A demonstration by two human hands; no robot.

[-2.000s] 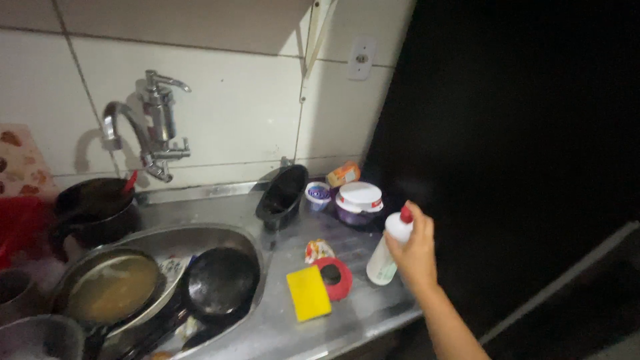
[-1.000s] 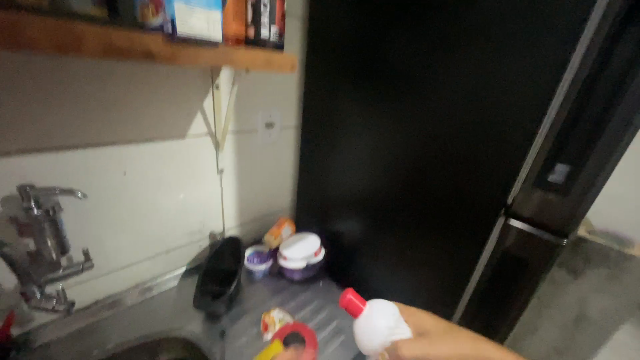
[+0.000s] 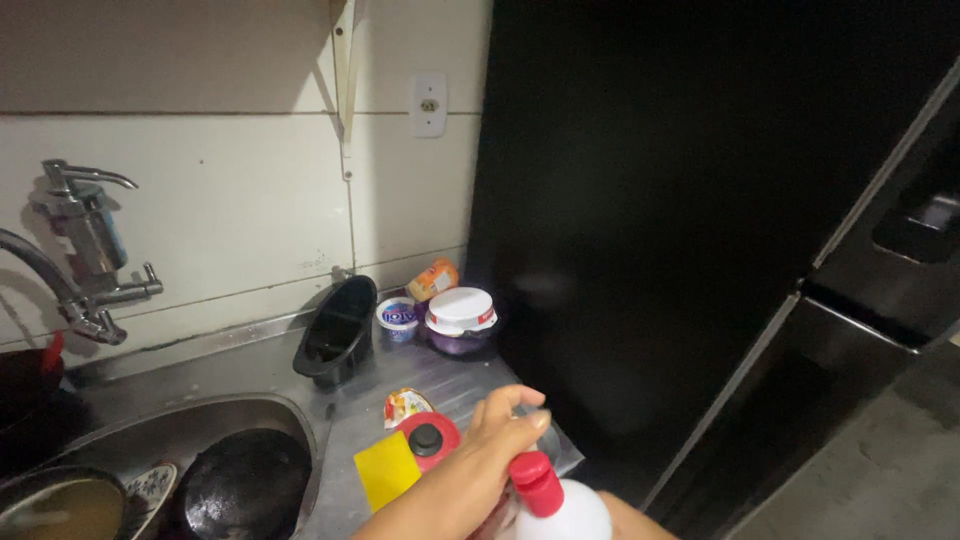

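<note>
A white plastic squeeze bottle (image 3: pixel 562 517) with a red flip cap is at the bottom centre, upright or slightly tilted. My right hand (image 3: pixel 630 519) shows only in part behind the bottle, which it seems to hold; its fingers are hidden. My left hand (image 3: pixel 499 435) reaches over the counter beside the red cap, fingers bent; something round and greyish shows just behind its fingertips, too covered to name. To its left lie a yellow sponge or cloth (image 3: pixel 386 469), a red round lid with a black knob (image 3: pixel 427 441) and a crumpled wrapper (image 3: pixel 403 405).
At left is a steel sink (image 3: pixel 281 405) with a dark pan (image 3: pixel 247 487) and a pan of brownish liquid (image 3: pixel 67 510), beneath a faucet (image 3: pixel 82 307). A black oval container (image 3: pixel 337 330), small tubs (image 3: pixel 397 319) and a white-lidded purple container (image 3: pixel 461 315) stand by the wall. A black refrigerator (image 3: pixel 637 187) borders the right.
My left hand has come into view over the counter. The bottle, which stood on the counter two seconds ago with a hand at its cap, is now close to me at the bottom.
</note>
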